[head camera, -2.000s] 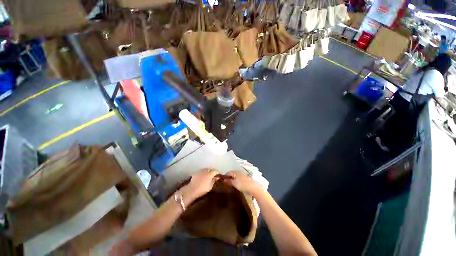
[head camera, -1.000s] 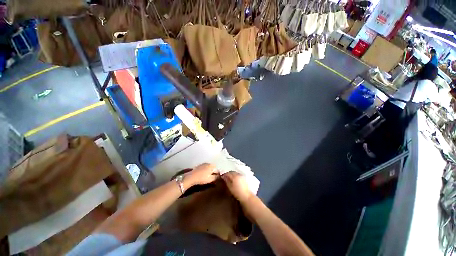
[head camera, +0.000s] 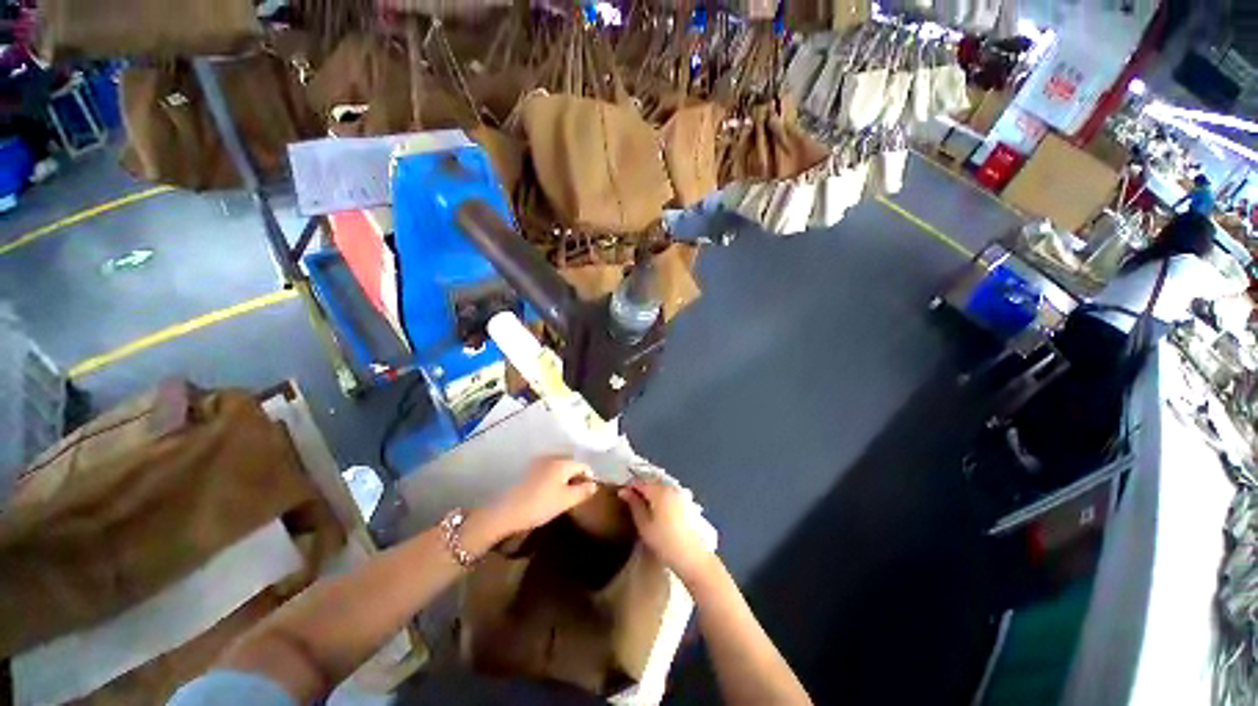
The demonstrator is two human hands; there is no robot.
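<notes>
A brown open-topped bag body (head camera: 545,614) hangs below my hands, its dark inside showing. My left hand (head camera: 555,490) and my right hand (head camera: 657,513) pinch its top rim side by side, a small gap between them. The rim lies over pale backing sheets (head camera: 483,462), just in front of the lower arm (head camera: 531,361), a white tube with yellowish tape. The dark press head (head camera: 614,361) with its grey cylinder is beyond my hands, not touching the bag. My fingertips partly hide the rim.
A blue arm machine (head camera: 448,235) stands ahead. At left a brown bag pile (head camera: 152,497) with a white strip (head camera: 166,614) lies on a pale board. Finished bags (head camera: 600,159) hang behind. At right are a long white table (head camera: 1173,552), a blue bin (head camera: 1004,298) and a person (head camera: 1152,297).
The bag's opening has turned and now gapes toward me, showing more of its dark inside. My hands have moved slightly apart along the rim. The view has shifted slightly.
</notes>
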